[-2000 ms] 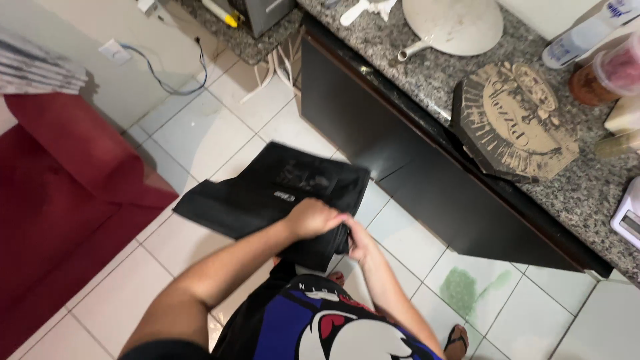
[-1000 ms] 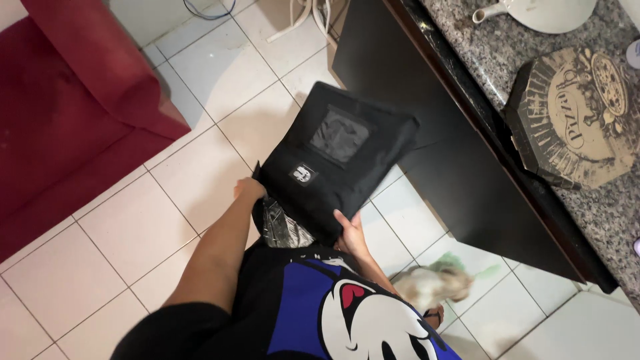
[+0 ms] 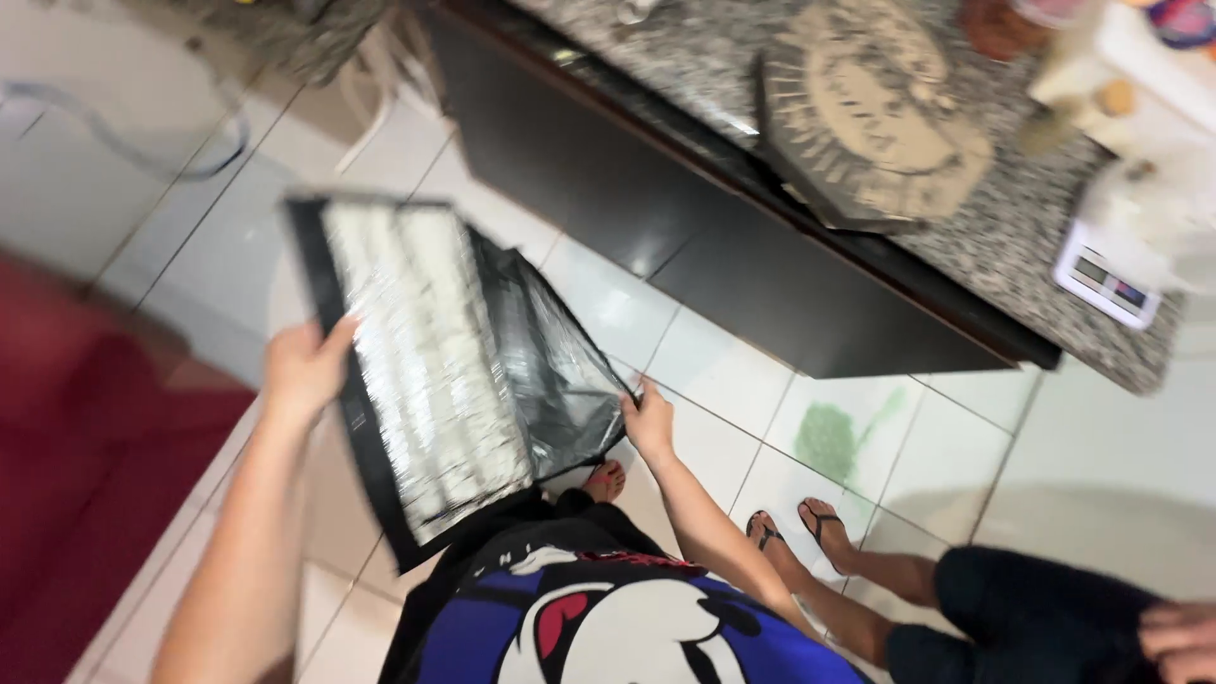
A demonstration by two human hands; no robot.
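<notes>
A black insulated delivery bag (image 3: pixel 427 370) is spread open in front of my body, its silvery foil lining facing up. My left hand (image 3: pixel 309 366) grips the black edge of its flap, thumb over the foil. At the other side my right hand (image 3: pixel 651 418) pinches the rim of the bag's mouth, where dark, shiny lining shows. The bag hangs above the tiled floor, and its lower end touches my dark clothing. Whether anything lies inside the bag cannot be seen.
A granite counter (image 3: pixel 1007 266) over a dark cabinet (image 3: pixel 617 199) runs along the right, bearing a pizza box (image 3: pixel 874 123) and a digital scale (image 3: pixel 1107 275). Another person (image 3: pixel 1026 608) in flip-flops stands at lower right. A red sofa (image 3: pixel 95 456) is at left.
The bag, closed with its black outside showing before, is now opened to its foil lining. My hands have moved apart to its opposite edges. Another person's legs have come into view.
</notes>
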